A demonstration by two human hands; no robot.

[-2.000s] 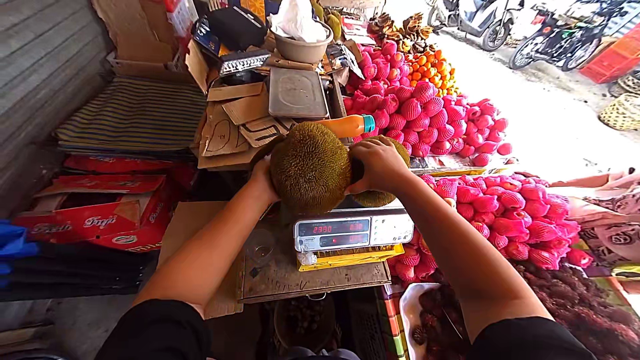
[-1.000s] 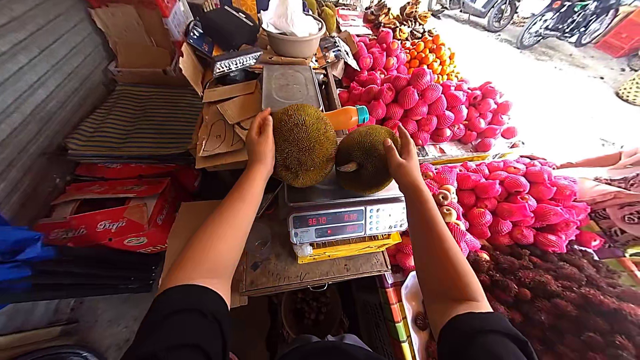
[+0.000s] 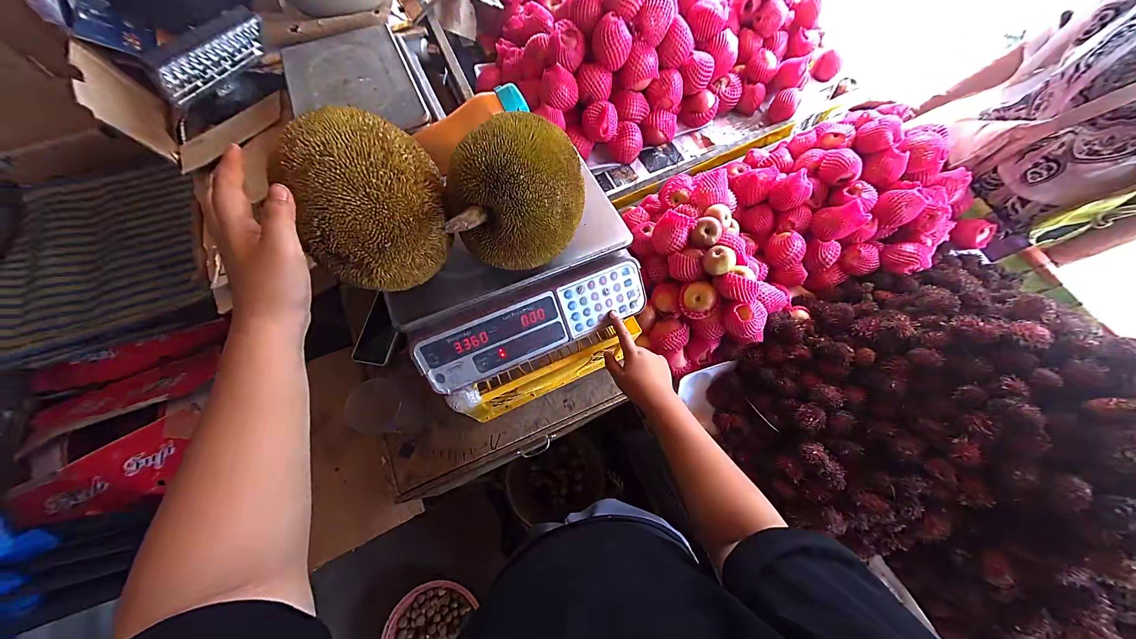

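Observation:
Two spiky green-brown fruits, probably jackfruits, rest side by side on the metal plate of a digital scale with lit red digits. The larger fruit is on the left; the smaller fruit has a short stem pointing left. My left hand is raised beside the larger fruit with its fingers apart; whether it touches the rind I cannot tell. My right hand has its index finger on the lower keys of the keypad, its other fingers curled and holding nothing.
Fruits in pink foam nets are piled to the right and behind. A heap of rambutans lies at the right. An orange bottle is behind the jackfruits. Cardboard boxes stand at the left, and a person in patterned cloth is at the upper right.
My right hand has left the smaller fruit and come down to the keypad. My left hand has moved slightly off the larger fruit's side. Both fruits now sit on the scale. The view has shifted.

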